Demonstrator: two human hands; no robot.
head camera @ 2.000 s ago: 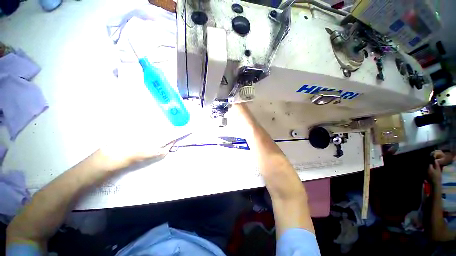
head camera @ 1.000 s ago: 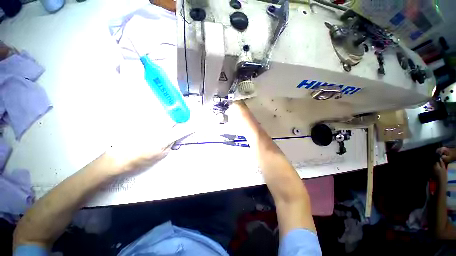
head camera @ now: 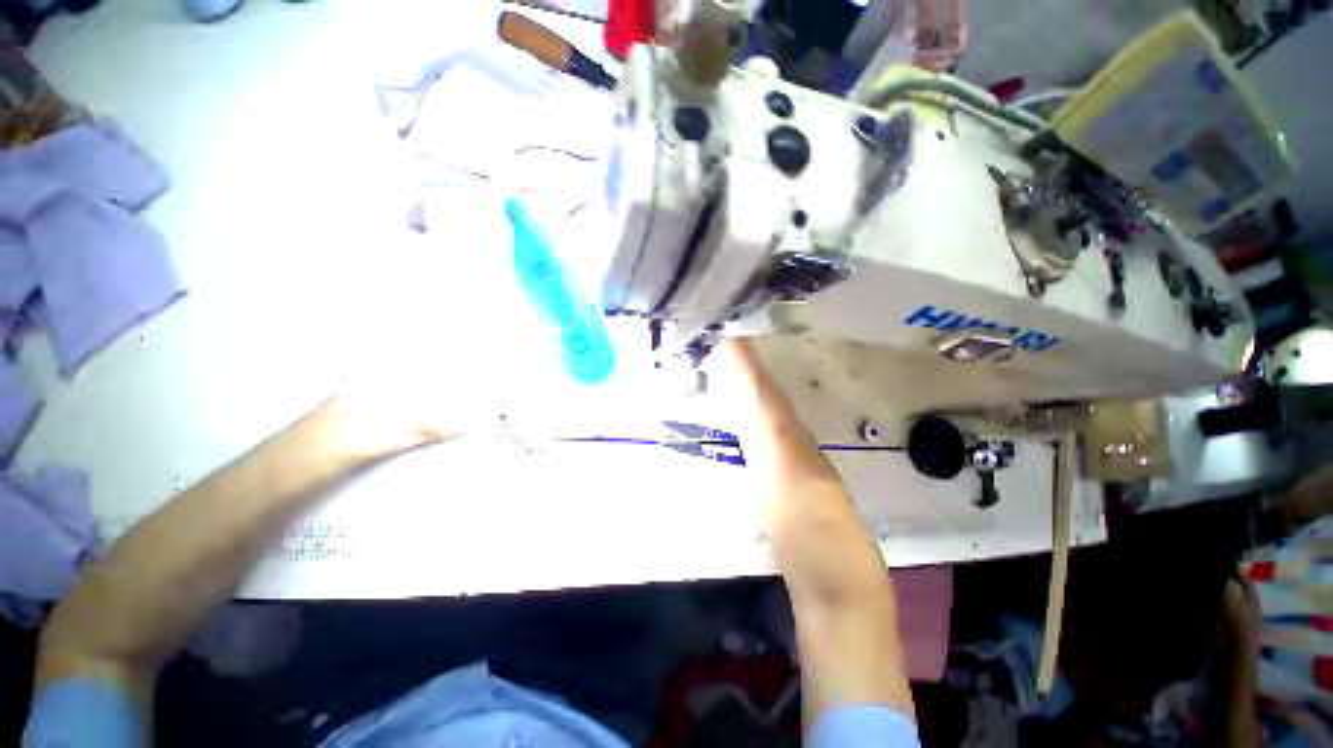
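Note:
The cream-white sewing machine head [head camera: 877, 278] stands above the table, its presser foot [head camera: 699, 358] in strong glare. My left hand [head camera: 388, 424] lies left of the needle, its fingers washed out to white. My right forearm reaches up to the needle area, and my right hand [head camera: 743, 373] is mostly hidden by the machine head and glare. Whether either hand holds fabric cannot be told. The thread snips [head camera: 705, 441] and the thin tweezers [head camera: 607, 439] lie in front of the needle. The bright blue bottle-shaped tool [head camera: 560, 300] lies left of the needle.
Lilac fabric pieces [head camera: 103, 241] lie at the left. Pale fabric [head camera: 490, 110] and an orange-brown screwdriver [head camera: 538, 40] lie behind. The black bobbin winder wheel [head camera: 936, 446] is at right. A long tan stick [head camera: 1058, 570] hangs over the table edge. Another person [head camera: 1294, 614] is partly visible at far right.
The view has shifted, showing more behind the machine, including the screwdriver. My left hand's fingers have moved away from the tweezers' left end. My right arm stays near the needle.

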